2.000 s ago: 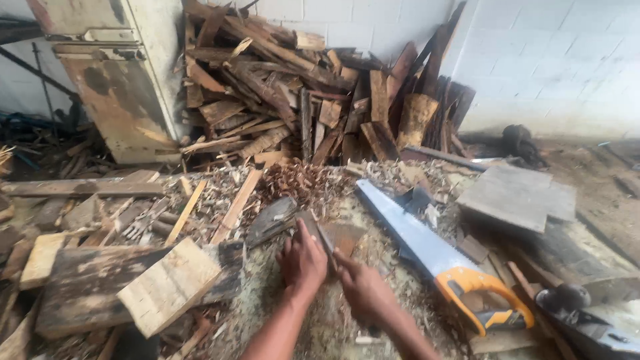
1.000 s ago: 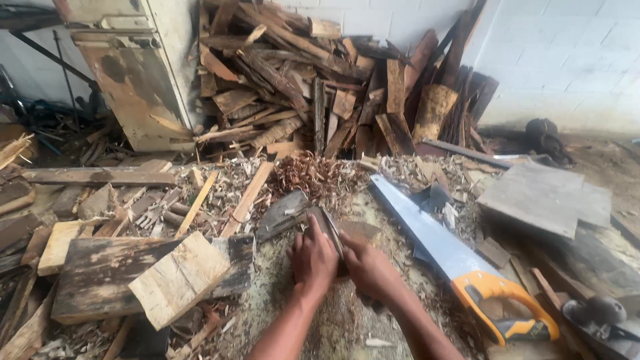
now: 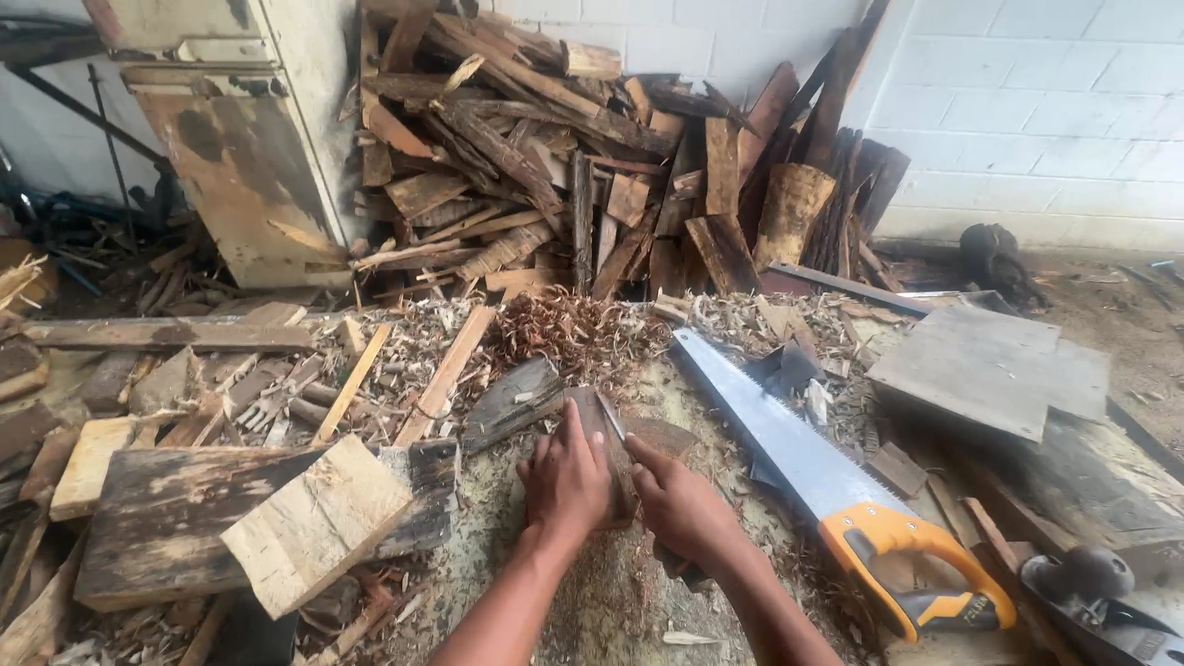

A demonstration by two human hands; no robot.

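Observation:
My left hand [image 3: 566,472] lies on a dark brown wooden block [image 3: 592,407], fingers pointing forward, pressing it against the work surface. My right hand [image 3: 680,504] is closed around a knife, whose narrow blade [image 3: 610,416] points forward and left along the block's right side. Most of its handle is hidden by the hand. A grey weathered wood piece [image 3: 513,402] lies just left of the block's far end. A handsaw [image 3: 786,435] with an orange handle rests to the right of my right hand.
Wood shavings [image 3: 583,333] cover the far part of the surface. Boards and a pale wood block [image 3: 319,523] lie at left. A hand plane [image 3: 1091,592] and grey flat sheets [image 3: 971,365] are at right. Behind stand a split-wood pile [image 3: 555,166] and an old refrigerator [image 3: 231,139].
Both hands stay at the dark block, with the knife still in the right one. The blade shows more plainly now, at the block's right side.

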